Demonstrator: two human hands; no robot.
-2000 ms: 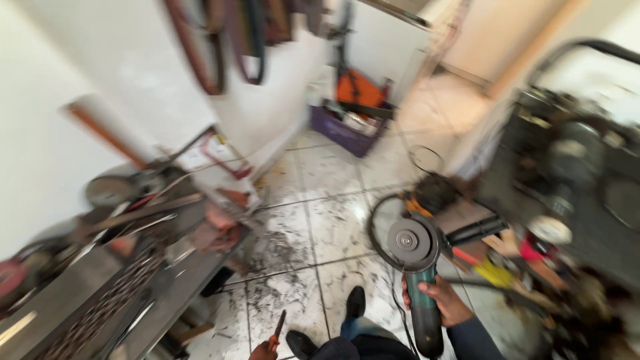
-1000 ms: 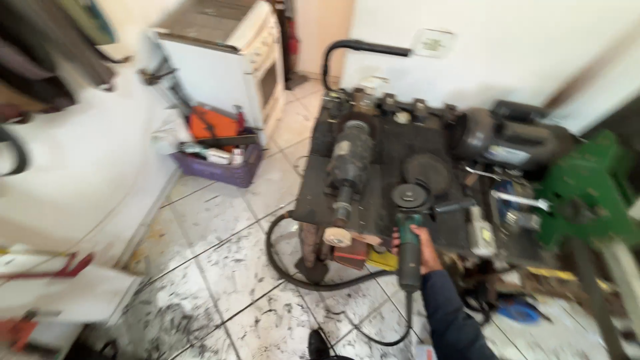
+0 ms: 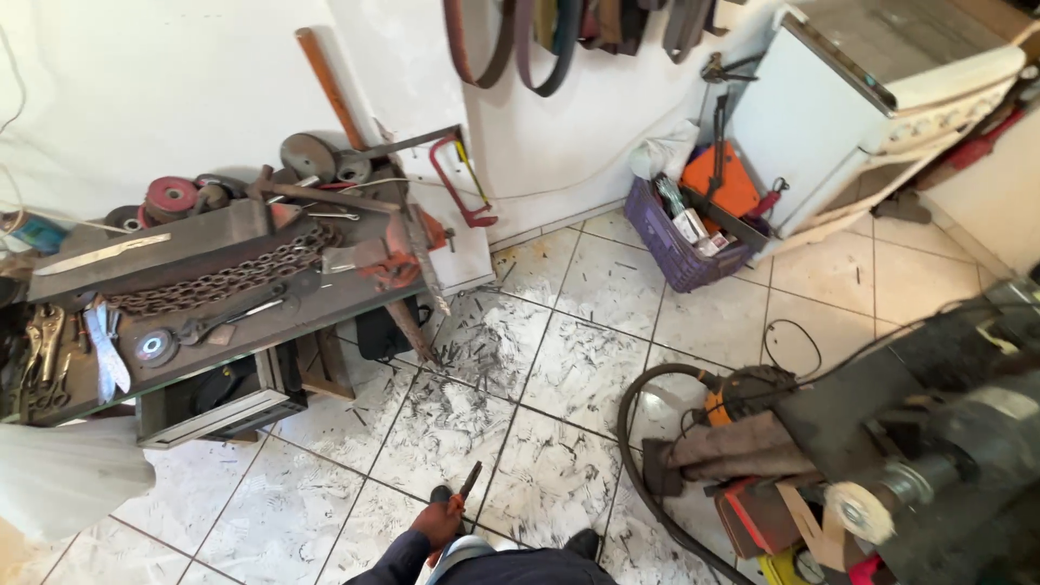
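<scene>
My left hand [image 3: 439, 522], at the bottom middle of the view, is closed around the orange-red handles of a pliers-like tool [image 3: 470, 480], whose dark jaws point up and away over the tiled floor. My right hand is out of the frame, and the angle grinder is not in view. To the left stands a workbench [image 3: 268, 325] with a rusty chain [image 3: 231, 276], locking pliers [image 3: 50, 345], a cutting disc [image 3: 154, 347], a hammer [image 3: 325, 193] and an orange-red bench vise [image 3: 398, 253].
A purple crate [image 3: 682, 260] of tools stands beside a white stove [image 3: 804, 122]. At right, a polishing machine with a pale buffing wheel [image 3: 860, 512] is on a dark bench; a black hose [image 3: 630, 439] curves over the floor. A red hacksaw [image 3: 455, 183] hangs by the vise.
The view has swung left from the right-hand bench. My right hand, which held the angle grinder over that bench a second ago, has left the frame with it. My left hand is back in view.
</scene>
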